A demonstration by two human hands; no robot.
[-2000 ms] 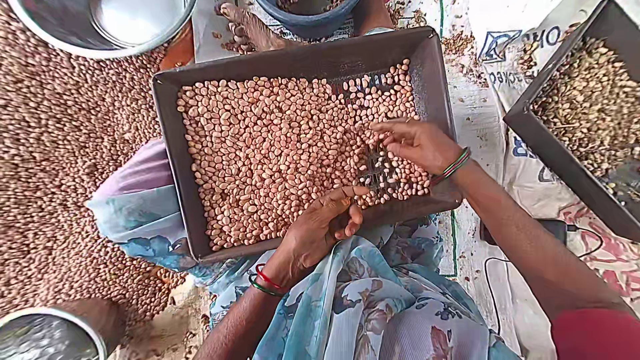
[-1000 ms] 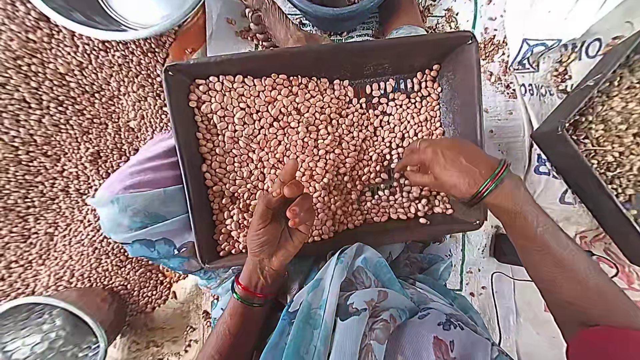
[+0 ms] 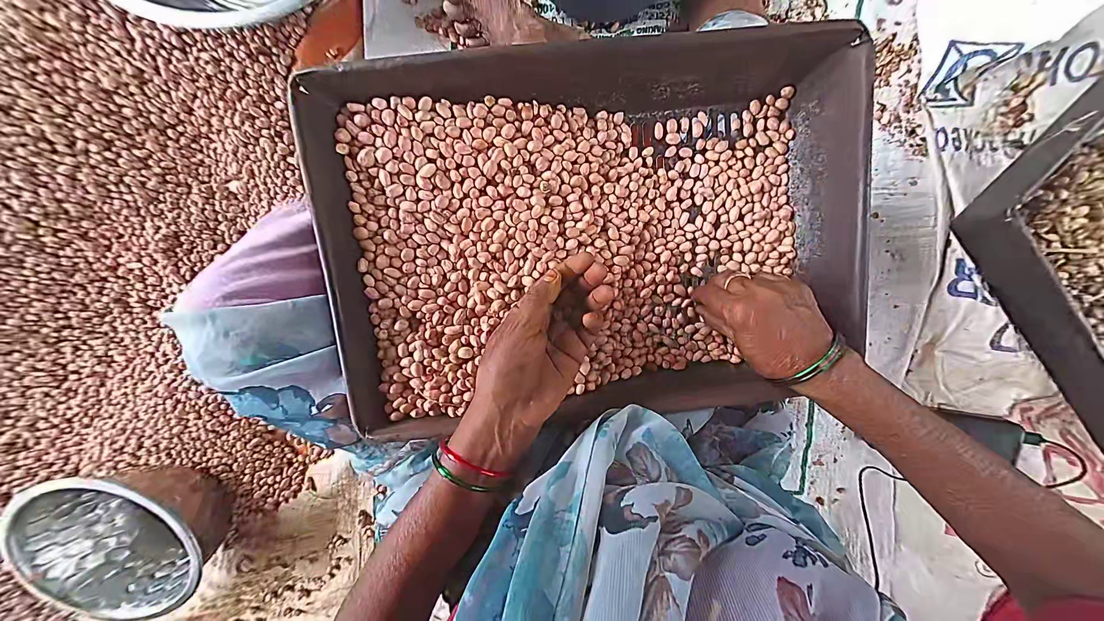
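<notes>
A dark rectangular tray [image 3: 586, 73] lies across my lap, with shelled peanuts [image 3: 483, 207] spread over most of its floor. Slots in the floor show near its upper right. My left hand [image 3: 539, 345] hovers palm up over the lower middle of the peanuts, fingers curled; whether anything is inside the curl is hidden. On the right, my right hand [image 3: 759, 319] is palm down with its fingertips on the peanuts by the tray's lower right part; its fingertips are partly hidden, so any held peanut cannot be made out.
A large heap of peanuts [image 3: 138, 259] covers the floor at left. A metal vessel [image 3: 103, 548] stands lower left, a metal basin [image 3: 207, 13] upper left. At right, a second dark tray [image 3: 1026, 250] holds husky debris on a printed sack [image 3: 957, 155]. A cable [image 3: 867, 517] runs below.
My left hand has moved from the tray's lower edge up over the peanuts, its fingers now curled. My right hand has turned palm down and reaches lower in the tray. Peanuts now cover more of the right side.
</notes>
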